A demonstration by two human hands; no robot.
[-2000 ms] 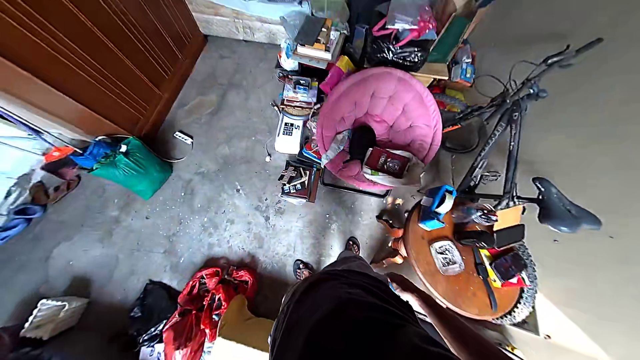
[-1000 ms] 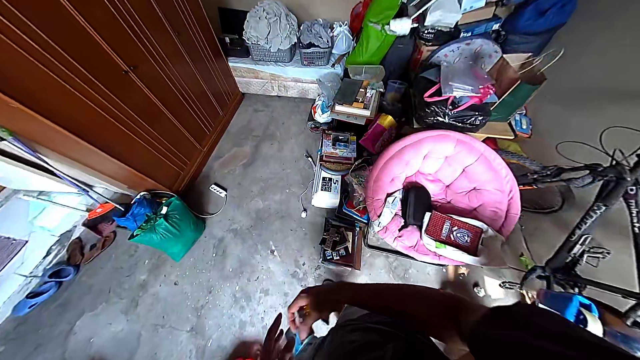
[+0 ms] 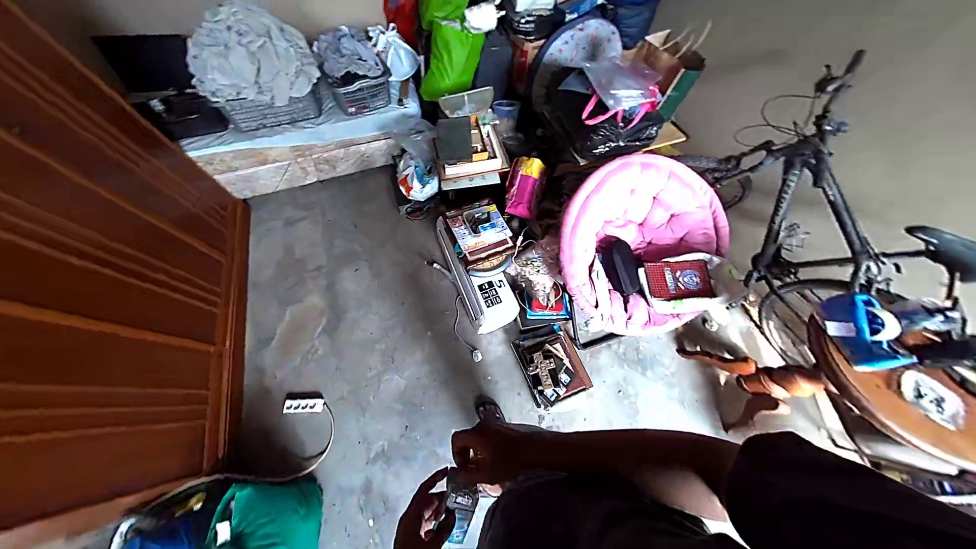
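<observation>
Low in the head view, my left hand (image 3: 424,509) is closed around a small clear item (image 3: 462,492), which looks like a plastic packet or container with something bluish at its lower end. My right hand (image 3: 488,455) is at the top of the same item, its fingers bent against it. What exactly the item is, I cannot tell. My right forearm crosses from the right, over my dark clothing. Just beyond my hands, a tray (image 3: 581,380) on the concrete floor holds a decorated cross and small papers.
A pink round cushioned chair (image 3: 648,187) holds a red box (image 3: 680,280). Books and a white appliance (image 3: 490,301) stand left of it. A bicycle (image 3: 823,168) and round wooden table (image 3: 862,396) are at the right. A power strip (image 3: 303,405) lies near the wooden wardrobe (image 3: 114,305).
Two seconds ago the hands were near the body beside the round table; now both are together in front, on the small clear item. The view has shifted strongly.
</observation>
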